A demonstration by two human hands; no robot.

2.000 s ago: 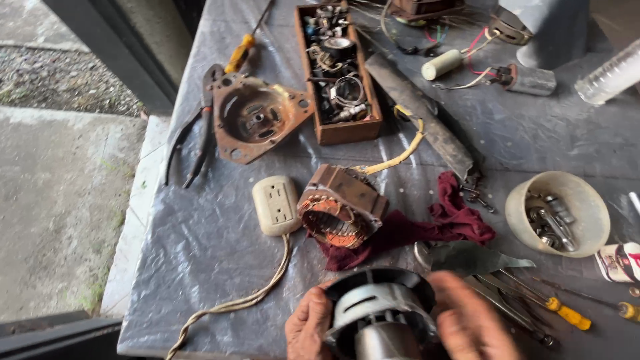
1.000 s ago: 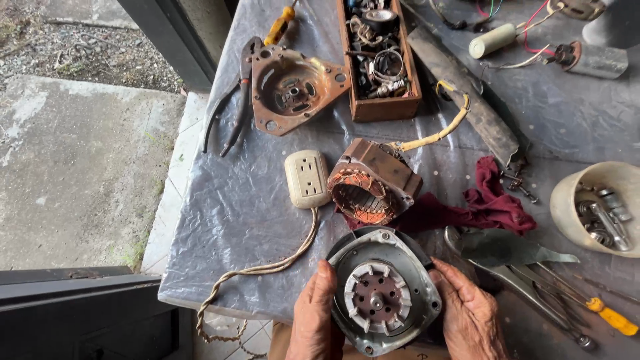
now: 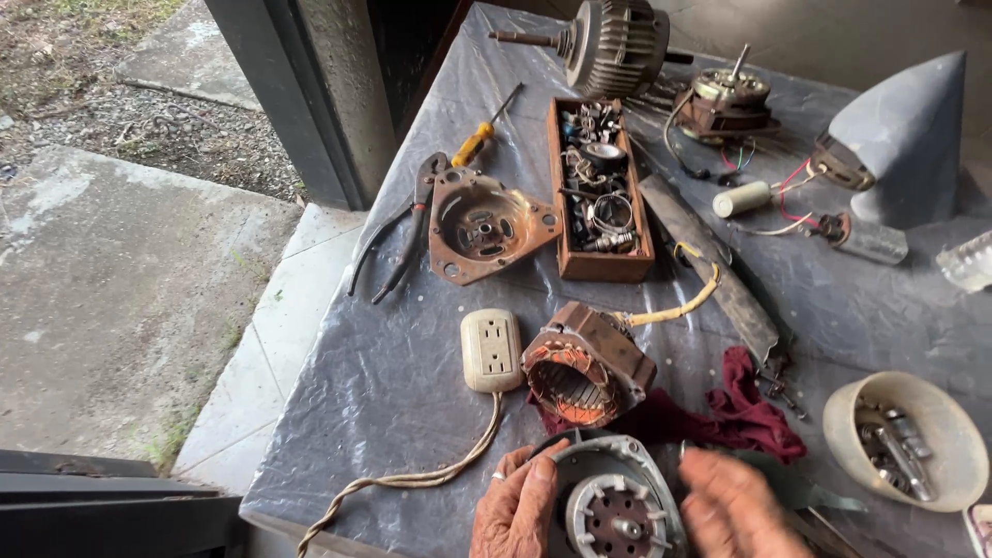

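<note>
My left hand (image 3: 518, 504) grips the left rim of a grey metal motor end housing (image 3: 659, 473) at the bottom of the view. A rotor with a finned end ring (image 3: 620, 519) and a short shaft sits in it. Just right of the housing, my right hand (image 3: 732, 504) is blurred; whether its fingers hold anything does not show. Behind the housing a motor stator with copper windings (image 3: 589, 368) lies partly on a dark red cloth (image 3: 736, 418). A white outlet box (image 3: 492, 350) with a twisted cord is left of the stator.
Farther back are a rusty end cover (image 3: 535, 225), pliers (image 3: 418, 225), a yellow-handled screwdriver (image 3: 474, 145) and a wooden box of small parts (image 3: 604, 267). A finned motor (image 3: 620, 46), another motor (image 3: 728, 101) and capacitors (image 3: 740, 199) stand beyond. A bowl of sockets (image 3: 957, 434) is at right.
My right hand, on the housing's right rim one second ago, has come off it. My left hand still holds the housing. The view now takes in more of the table's far end.
</note>
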